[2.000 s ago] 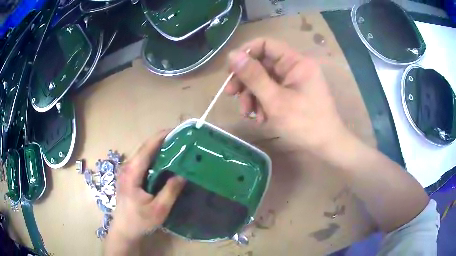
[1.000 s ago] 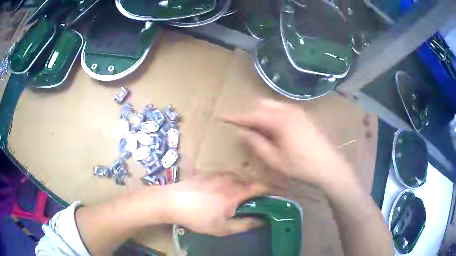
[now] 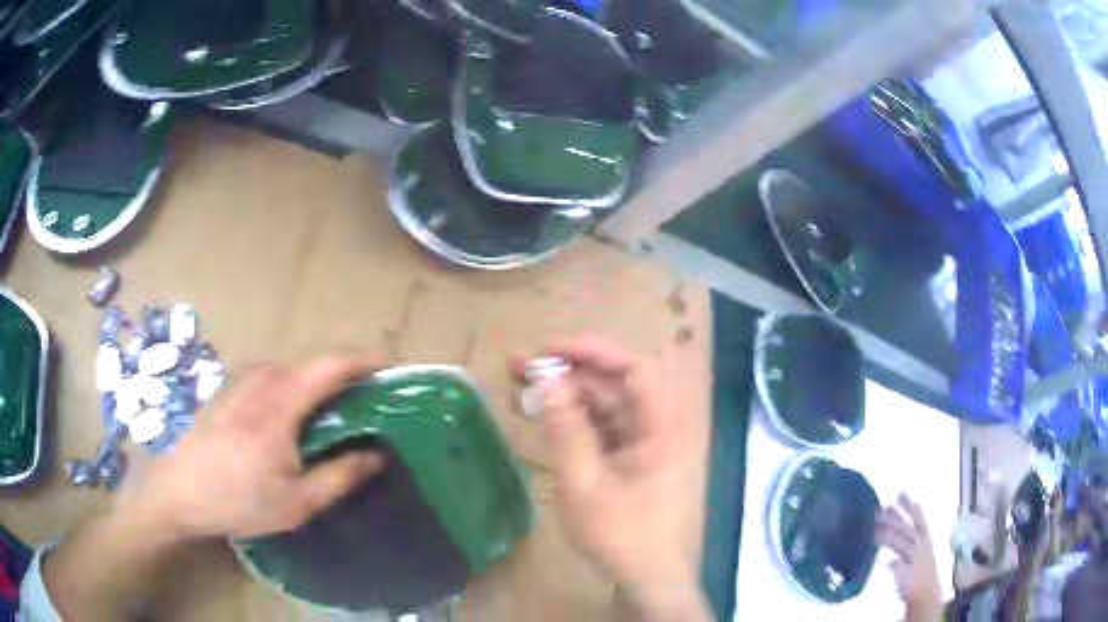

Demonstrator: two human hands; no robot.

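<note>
My left hand [image 3: 261, 456] holds a glossy green cover [image 3: 468, 468] with a blackish panel low in front of me. Its fingers lie over the cover's left side. A shiny bit shows at the cover's lower rim. My right hand [image 3: 608, 444], slightly blurred, is to the right of the cover and apart from it. It pinches a small shiny silver metal fitting [image 3: 543, 377] between thumb and fingers. A pile of loose silver fittings [image 3: 148, 383] lies on the brown cardboard mat [image 3: 304, 261] at the left.
Green covers [image 3: 553, 152] lean and stack along the far side and left. A metal post [image 3: 778, 116] crosses at upper right. Two covers [image 3: 812, 377] lie on the white sheet [image 3: 914, 450] at right, where another person's hand [image 3: 909, 553] touches one. A blue bin [image 3: 990, 322] is beyond.
The view has swung right, bringing in the bin and another person's hand. The swab seen two seconds ago is gone from my right hand, which now holds a fitting. My left hand still holds the cover.
</note>
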